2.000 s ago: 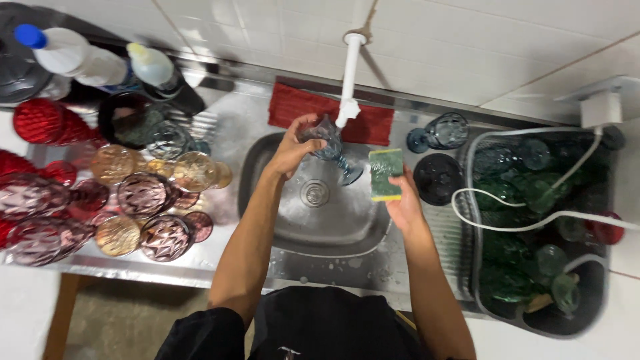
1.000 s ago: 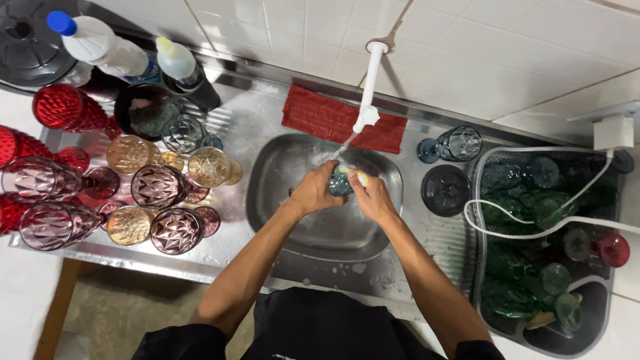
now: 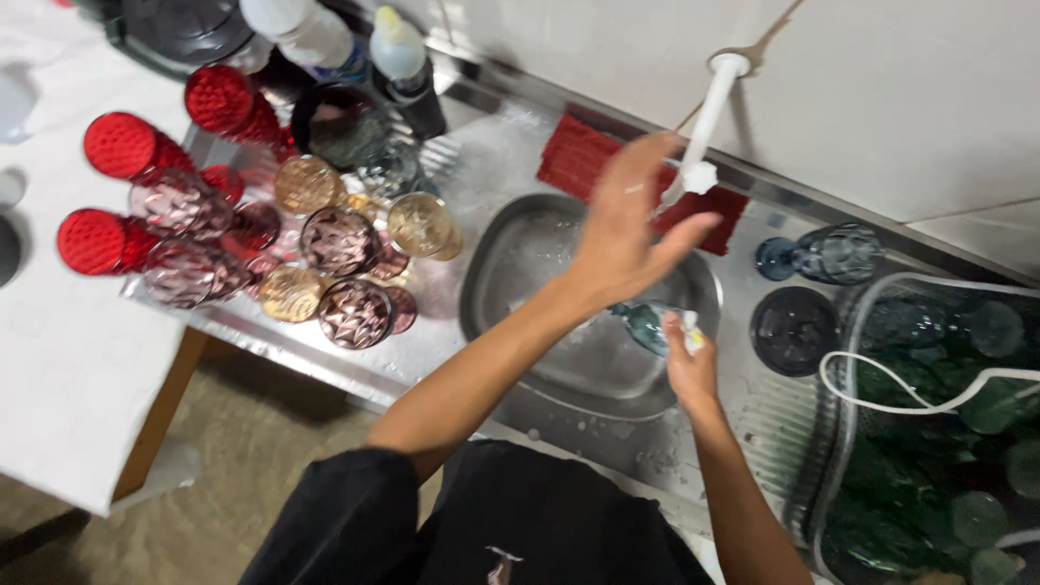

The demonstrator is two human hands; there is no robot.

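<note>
My left hand [image 3: 630, 219] is raised over the back of the steel sink basin [image 3: 597, 398], fingers apart and holding nothing, close to the white plastic faucet [image 3: 707, 130]. Low over the basin's right side, my right hand [image 3: 691, 361] grips a blue-tinted glass goblet [image 3: 646, 327] together with a sponge [image 3: 692, 333], of which only a foamy, partly yellow edge shows. The goblet lies tilted, its stem toward the left. Behind the basin lies a red cloth [image 3: 573, 154], partly hidden by my left hand.
Red goblets [image 3: 120, 146], pink goblets [image 3: 355, 313] and amber goblets [image 3: 309, 185] crowd the left drainboard, with bottles [image 3: 398, 49] behind. To the right are another blue goblet [image 3: 841, 253], a black round lid [image 3: 795, 331] and a bin of green glassware [image 3: 902, 471] with a white cable [image 3: 967, 398] across it.
Both hands were together at the goblet under the faucet one second ago. My left hand has let go and risen toward the faucet; my right has moved toward the basin's right side. The view has swung left.
</note>
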